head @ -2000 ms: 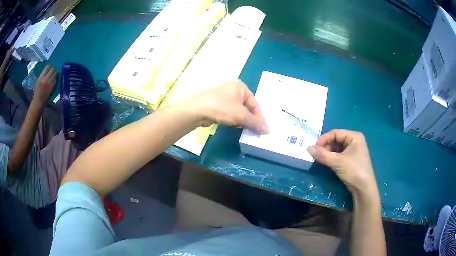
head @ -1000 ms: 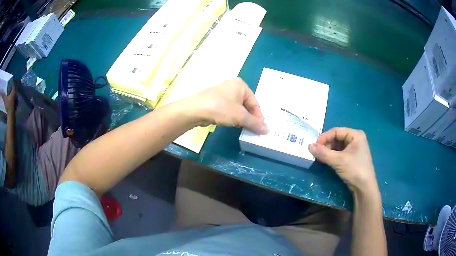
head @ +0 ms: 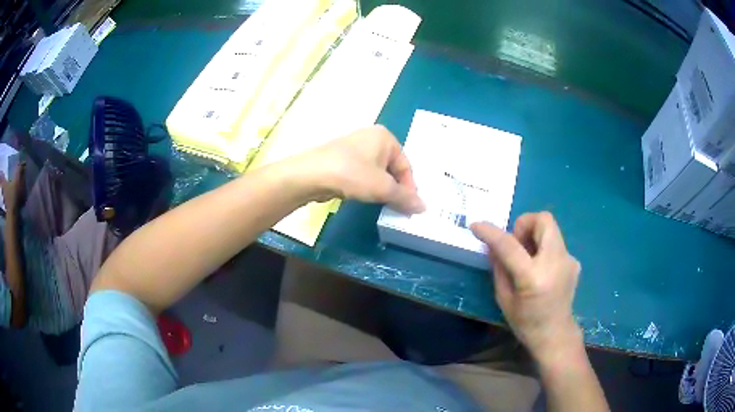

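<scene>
A flat white product box (head: 474, 161) with small dark print lies on the green bench in front of me. A thin, clear-edged label (head: 458, 201) is on or just over its lower top face. My left hand (head: 379, 170) pinches the label's left end at the box's left side. My right hand (head: 528, 269) is at the lower right, its thumb tip on or just above the label's right part, fingers curled and apart from the thumb. The fingers hide both label ends, and whether it lies fully flat is not clear.
Long label sheets (head: 363, 88) with yellow backing lie left of the box, beside a thick stack (head: 242, 72). White cartons (head: 685, 169) stand at right. A dark fan (head: 121, 161) is at left, a white fan (head: 720, 374) at lower right. A person's arm (head: 14, 241) shows at far left.
My right hand has moved left and inward from the box's lower right edge onto its top, and its thumb and finger have parted. My left hand stays nearly in place.
</scene>
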